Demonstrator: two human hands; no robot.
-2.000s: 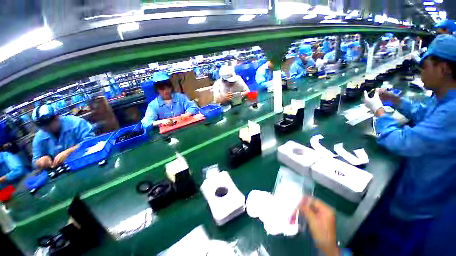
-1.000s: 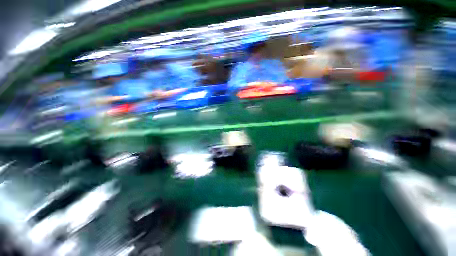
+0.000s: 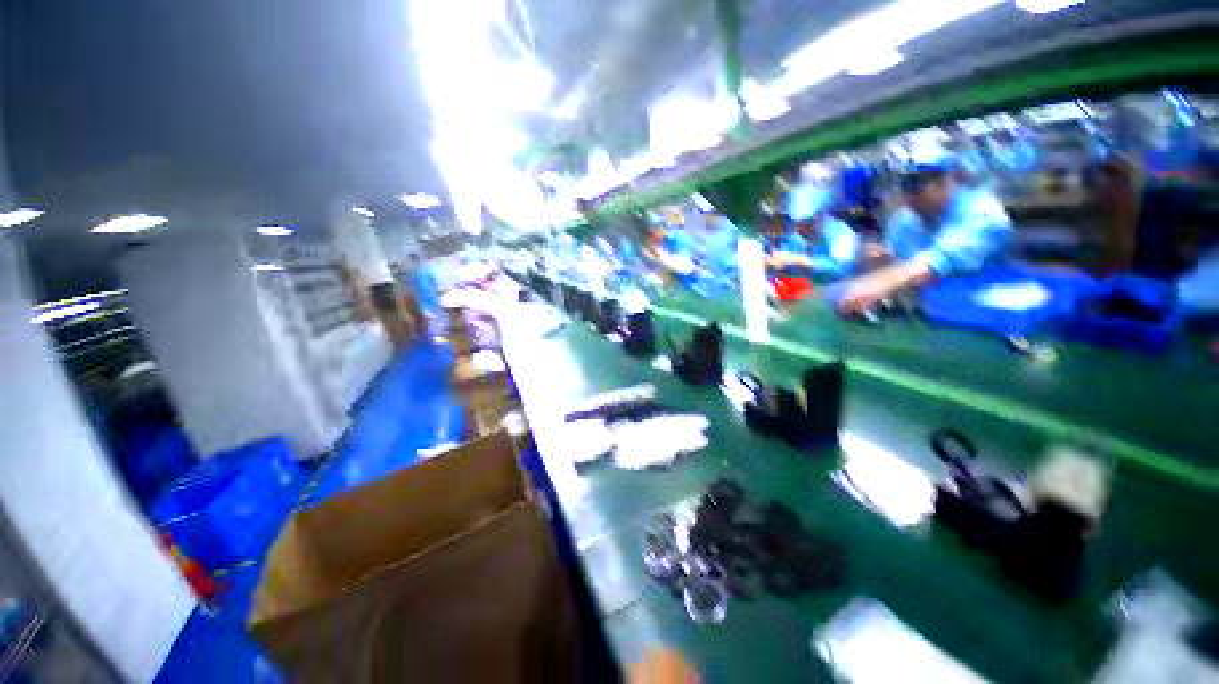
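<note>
A small piece of a hand, probably my left hand [image 3: 662,665], shows blurred at the bottom edge, cut off by the frame. Its fingers and anything in it cannot be made out. My right hand is out of the picture. Nearest in front lies a loose heap of black rings [image 3: 749,541], some with silvery edges, on the green bench. A flat white stack [image 3: 889,644] lies right of my hand at the bottom. Whitish clear bags [image 3: 662,438] lie beyond the rings.
A large open brown carton [image 3: 428,588] stands left of the bench edge. Open black boxes [image 3: 802,408] run in a row along the bench, one with a pale flap at right. Blue bins [image 3: 234,497] stand at far left. Blue-clad workers sit across the line.
The view has swung far left, bringing in the carton and ring heap. The right-side hand near a clear bag, seen two seconds ago, and the long white blocks have left the picture.
</note>
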